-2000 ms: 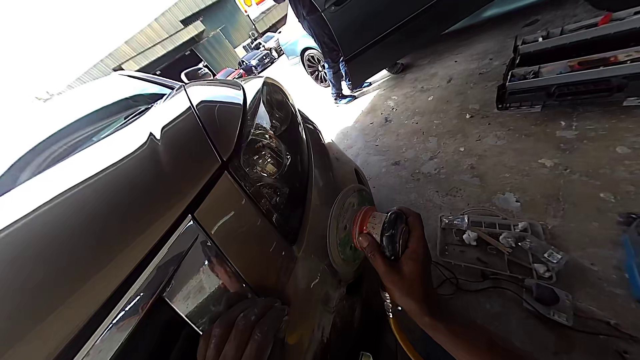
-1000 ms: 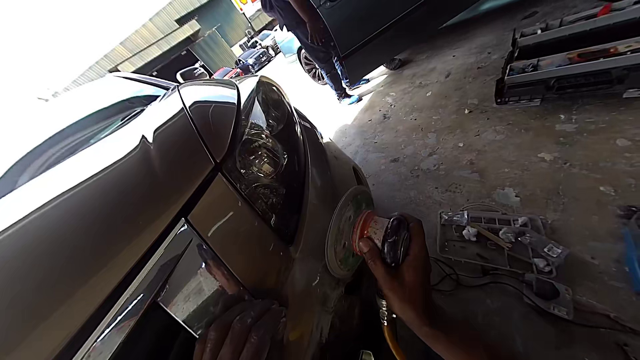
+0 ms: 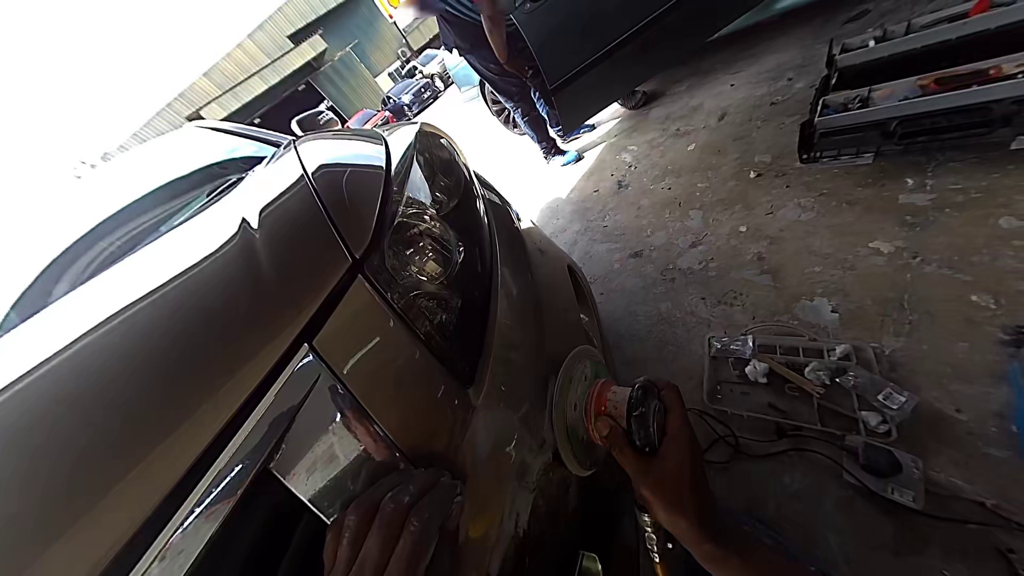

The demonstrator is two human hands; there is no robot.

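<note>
My right hand [image 3: 668, 456] grips the body of a round-pad air sander [image 3: 624, 408], whose disc [image 3: 578, 410] stands on edge against the car's front bumper [image 3: 520, 344] or very close to it; I cannot tell which. A hose fitting [image 3: 650, 536] hangs below the sander. My left hand [image 3: 394, 524] rests with bent fingers by the grille's chrome trim [image 3: 336, 448]; its lower part is cut off by the frame. Above both hands are the headlight [image 3: 428, 248] and the brown hood [image 3: 184, 320]. Scuffed, pale patches mark the bumper below the headlight.
On the concrete floor to the right lie a plastic tray [image 3: 716, 384] with packaging and small items, a cable and a small device [image 3: 888, 472]. An open toolbox [image 3: 920, 128] stands farther back. A person [image 3: 512, 72] stands by a dark car's open door [image 3: 592, 48].
The sander in my right hand has shifted slightly down along the bumper. The standing person has changed posture near the dark car. My left hand has stayed by the grille trim.
</note>
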